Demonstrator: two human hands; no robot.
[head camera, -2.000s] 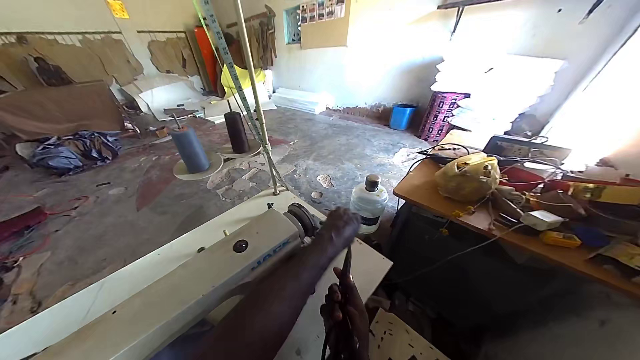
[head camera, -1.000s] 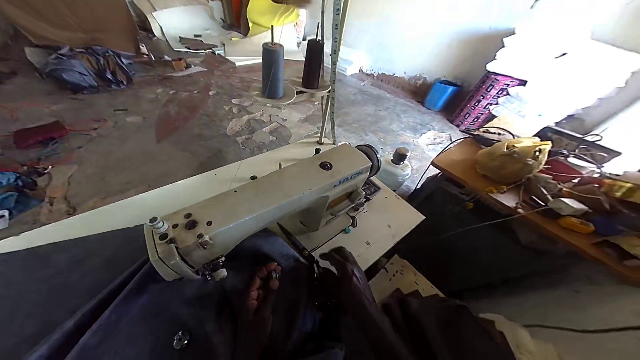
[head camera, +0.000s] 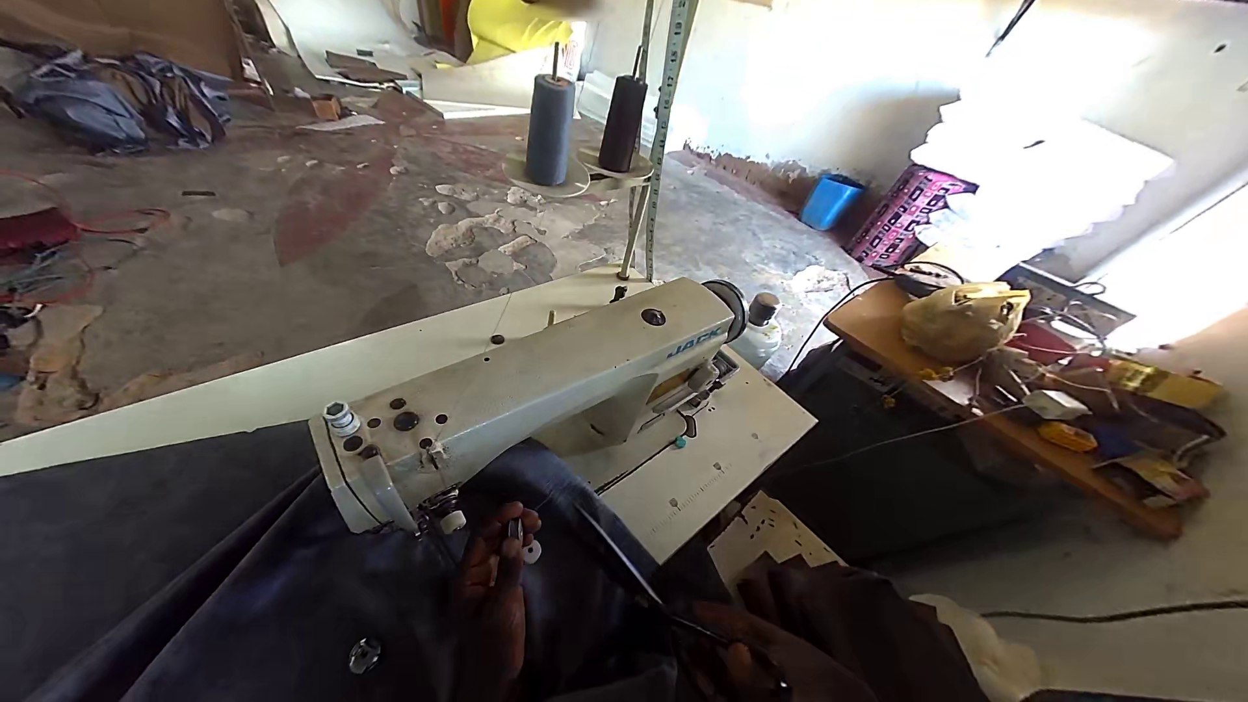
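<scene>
My left hand (head camera: 499, 575) is raised just right of the needle end of a Jack sewing machine (head camera: 546, 380), its fingers closed on a small metal bobbin case, with a white round piece beside them. My right hand (head camera: 746, 648), low and right of centre, grips the handles of scissors (head camera: 624, 565), whose blades point up and left over dark blue fabric (head camera: 244, 575). The fabric spreads over the machine bed and below it. A round metal piece (head camera: 365, 655) lies on the fabric at the lower left.
A grey-blue thread cone (head camera: 551, 132) and a dark thread cone (head camera: 622, 127) stand behind the machine, near a hanging measuring tape (head camera: 665, 117). A capped bottle (head camera: 759, 336) is beyond the handwheel. At the right, a cluttered wooden table (head camera: 868, 317) holds a plastic bag (head camera: 963, 322).
The view has turned down and left. Two seconds ago one hand was at the handwheel; both hands are now near the needle end, over the fabric. My left hand has risen since one second ago.
</scene>
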